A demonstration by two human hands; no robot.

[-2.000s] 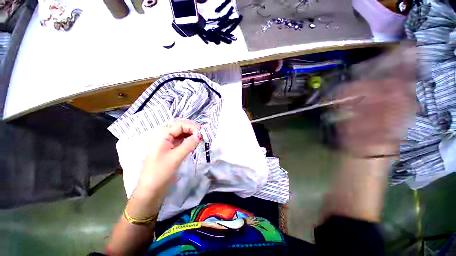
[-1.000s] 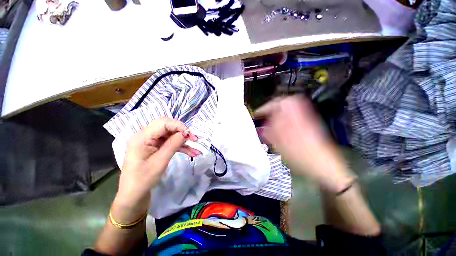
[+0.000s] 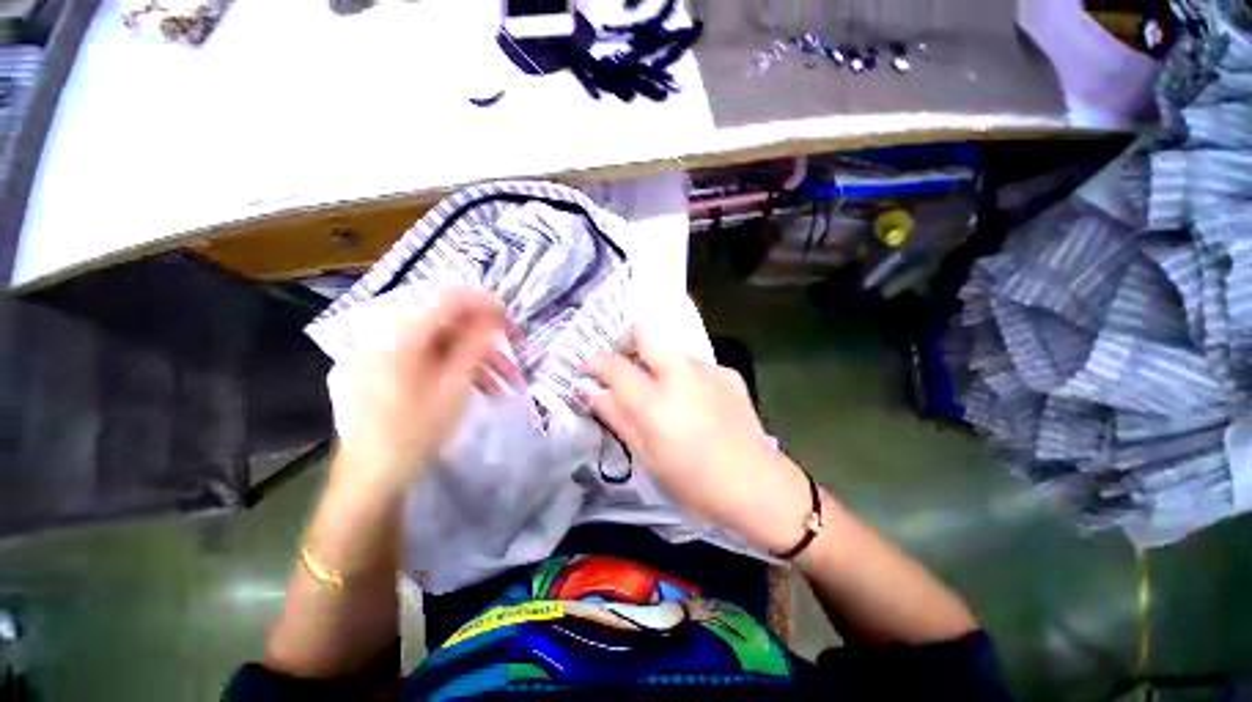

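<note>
The grey-and-white striped garment [image 3: 570, 236] lies bunched in my lap, its upper part against the table edge, with a narrow black band curving along its edge. Its white lining [image 3: 481, 480] spreads below over my lap. A small black loop [image 3: 615, 455] hangs beside my right fingers. My left hand [image 3: 426, 377] is blurred over the left part of the garment; its grip is unclear. My right hand [image 3: 680, 418] has its fingertips closed on the striped cloth near the middle. No needle or thread can be made out.
The white table [image 3: 316, 110] has a wooden drawer [image 3: 330, 241]. Black strips [image 3: 639, 55] lie beside a phone [image 3: 538, 28]. Small shiny bits [image 3: 854, 58] lie on the grey mat [image 3: 947, 82], near a pink basket [image 3: 1078, 55]. A striped garment pile [image 3: 1112, 316] is at right.
My right hand has come in from far right, where a pale thread stretched towards it, down to the garment. My left hand has shifted slightly over the cloth and its pinch is no longer clear.
</note>
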